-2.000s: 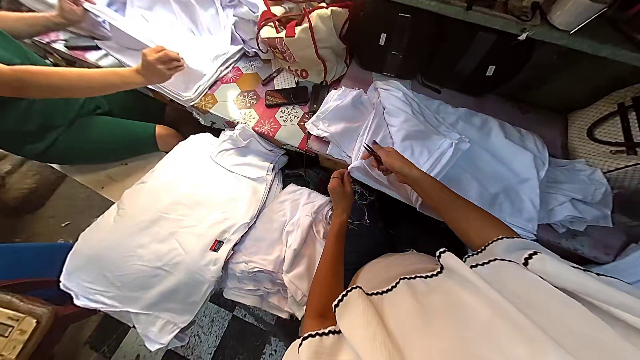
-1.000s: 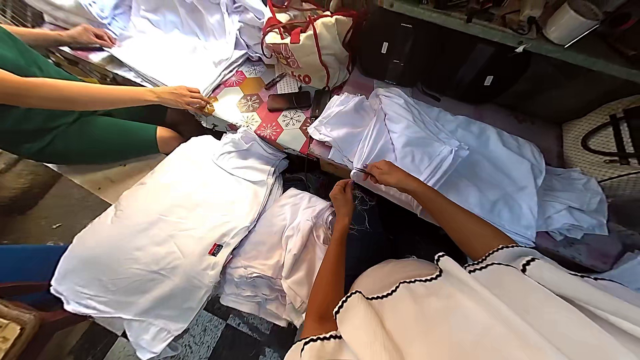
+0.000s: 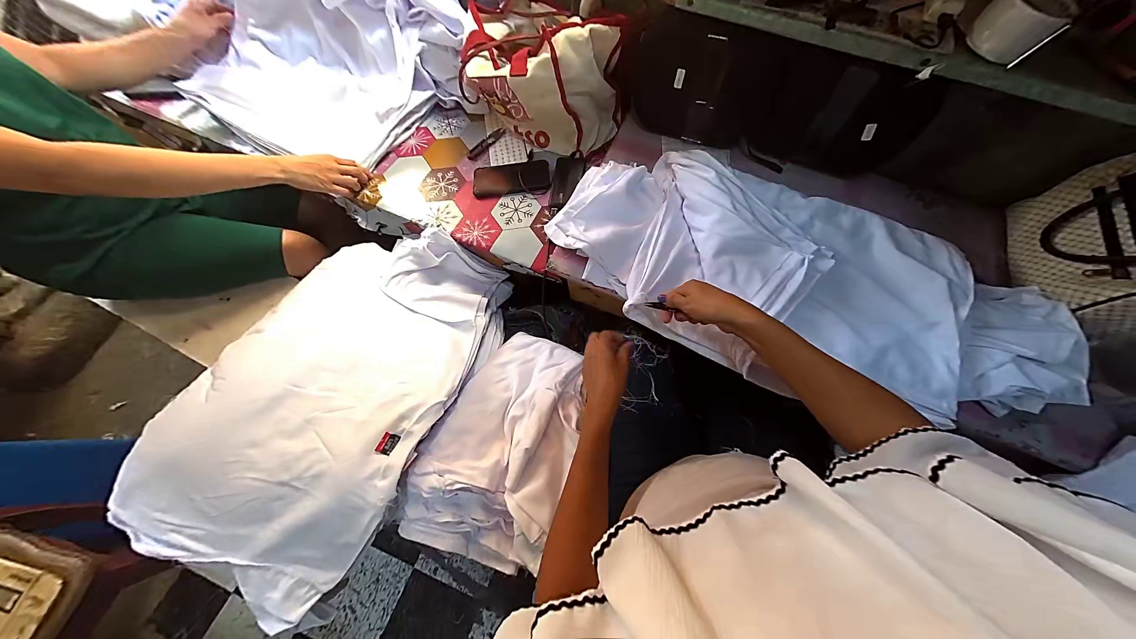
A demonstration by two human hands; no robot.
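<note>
A small dark pointed tool (image 3: pixel 655 305), perhaps thread snips, is held in my right hand (image 3: pixel 707 304) at the near edge of a pile of white garments (image 3: pixel 737 231) on the table. My left hand (image 3: pixel 607 359), slightly blurred, hangs over my lap with its fingers bent together; whether thread is between them cannot be told. Loose thread ends (image 3: pixel 650 364) lie on the dark cloth beside it. Left of that hand is a folded stack of white cloth (image 3: pixel 506 435), and beyond it a larger pile of white garments (image 3: pixel 302 390) with a small red and black label.
A co-worker's hand (image 3: pixel 330 175) rests at the edge of the snowflake-patterned table cover (image 3: pixel 475 232); the other touches white cloth (image 3: pixel 302 62). A phone (image 3: pixel 511 179), a red-trimmed tote bag (image 3: pixel 555 80) and black cases (image 3: pixel 683 75) stand behind. A woven bag (image 3: pixel 1074 213) is at the right.
My left hand has moved away from the cloth edge and my right hand, toward my lap. The co-worker's nearer hand has come down from the cloth to the table edge since the earliest frame.
</note>
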